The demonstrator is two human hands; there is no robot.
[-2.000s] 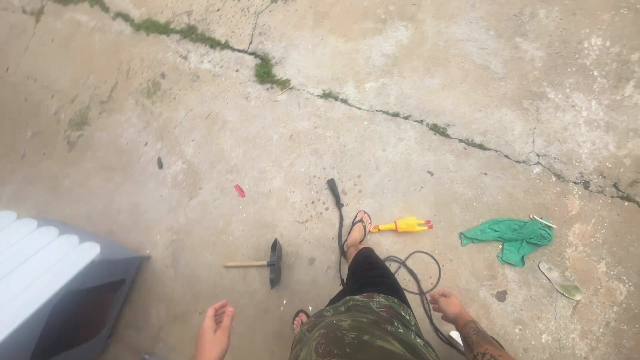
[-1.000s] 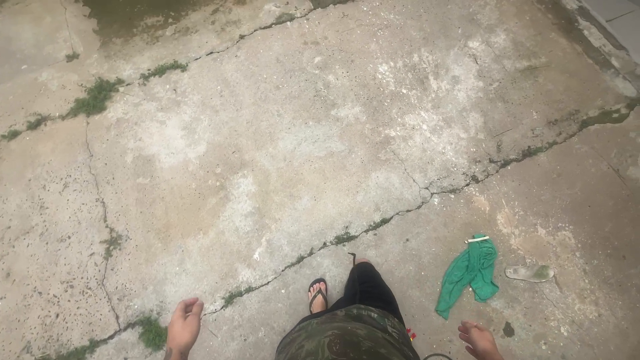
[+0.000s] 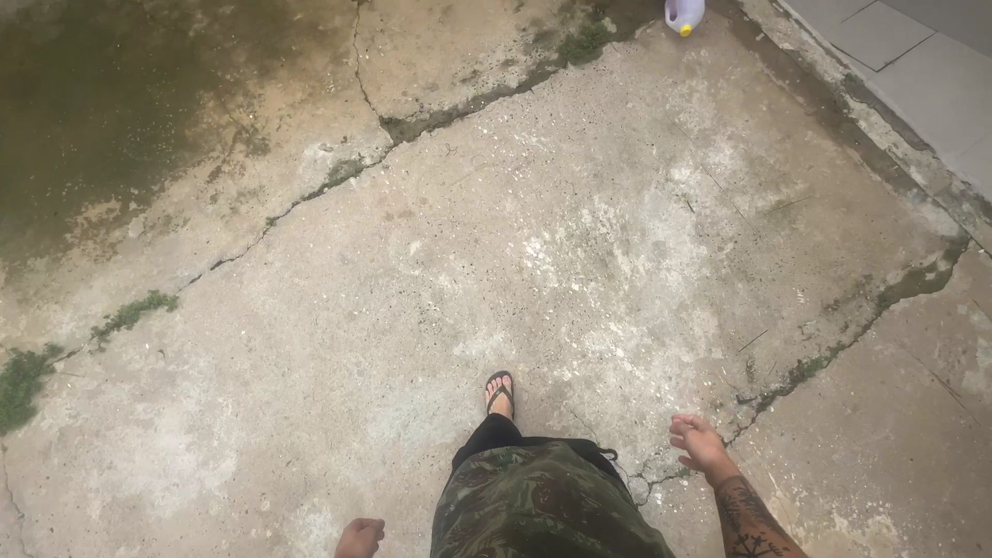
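My left hand [image 3: 361, 537] hangs low at the bottom edge, left of my camouflage shirt, with its fingers curled and nothing visible in it. To the right of the shirt, my right hand [image 3: 699, 443] is held out over the concrete, fingers loosely bent and apart, holding nothing. Neither hand touches anything. One foot in a black flip-flop [image 3: 501, 395] is planted on the ground ahead of my black shorts. Far off at the top stands or lies a whitish plastic jug [image 3: 685, 15] with a yellow cap.
Cracked concrete [image 3: 434, 310] spreads all around, with weeds [image 3: 133, 314] growing along its cracks. A dark greenish wet patch [image 3: 93, 116] covers the upper left. Grey tiles [image 3: 883, 39] lie beyond a rough, broken edge at the upper right.
The view has moved forward over the concrete. The green cloth and single sole-like object, seen one second ago, are out of view, and the plastic jug has come in. My left hand has curled.
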